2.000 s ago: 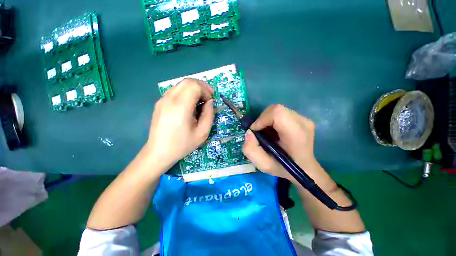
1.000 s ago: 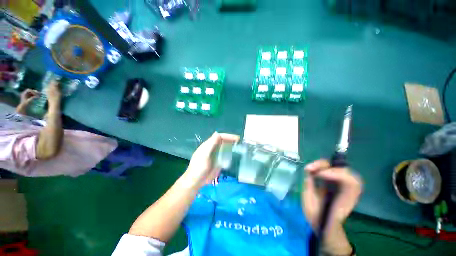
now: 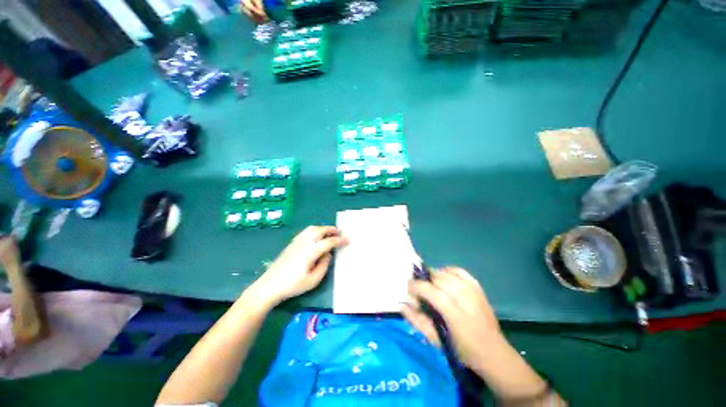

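A plain pale backing pad (image 3: 371,262) lies at the bench's front edge with no panel on it. My left hand (image 3: 298,264) has its curled fingertips at the pad's left edge; whether they grip anything is hidden. My right hand (image 3: 460,312) holds the black soldering iron (image 3: 422,274) at the pad's right edge, its tip pointing up and away along that edge, slightly blurred. Green PCB panels with white squares lie beyond the pad (image 3: 372,155) and to its left (image 3: 261,193). The blue apron (image 3: 362,367) is below the pad.
At right are a round tin (image 3: 589,257), crumpled plastic bag (image 3: 618,189), black unit (image 3: 665,246) and tan card (image 3: 573,153). At left are a black oblong object (image 3: 154,226) and blue fan (image 3: 67,163). More panels (image 3: 299,52) stand farther back. Another person's arm (image 3: 24,294) shows far left.
The blurred panel at my left hand has left it and is off the work spot. Both hands have come to the bare pad, the iron swinging in from the right. The view now reaches farther back.
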